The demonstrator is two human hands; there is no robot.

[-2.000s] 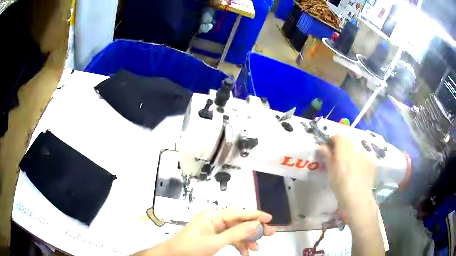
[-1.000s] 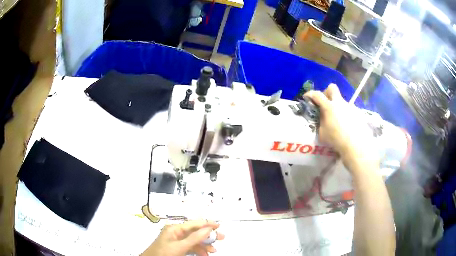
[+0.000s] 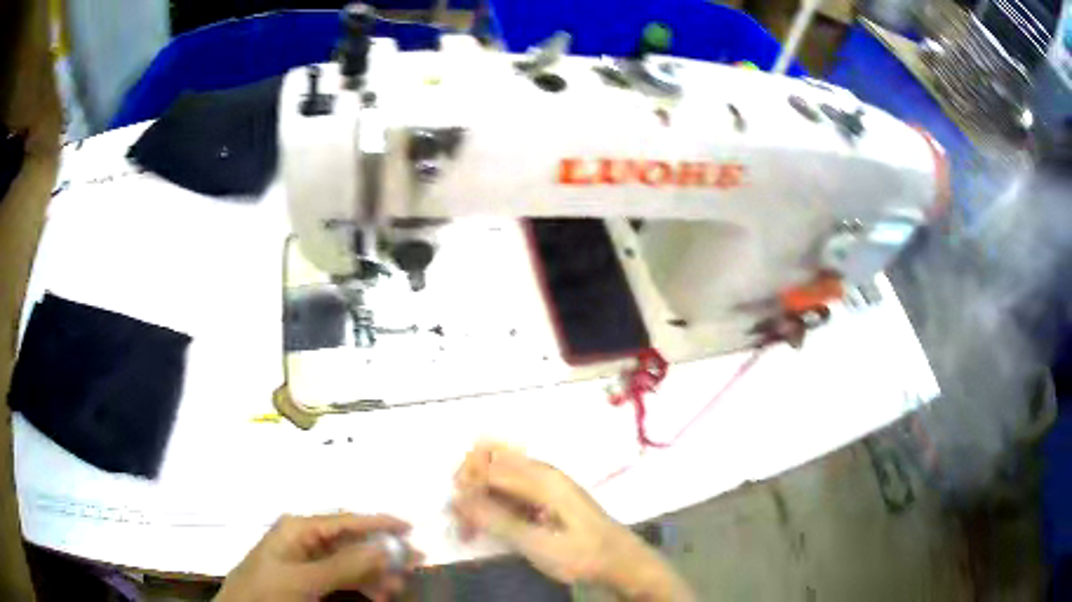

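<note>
My left hand is at the table's front edge, its fingertips closed on a small round silvery-grey piece, perhaps a bobbin. My right hand is just to its right, blurred, with fingers curled; whether it holds anything cannot be told. Both hands are in front of the white sewing machine with red lettering. The needle area has no fabric under it. One black fabric piece lies flat at the left of the table, and another dark piece lies behind, beside the machine head.
A black rectangle with a red edge, perhaps a phone, lies on the machine bed. Red cord trails over the bed's front edge. An orange-handled tool lies at the bed's right end. Blue bins stand behind the table.
My right hand has come down from the top of the machine to beside my left hand. My left hand still holds the round piece. The view has tilted down and shifted right.
</note>
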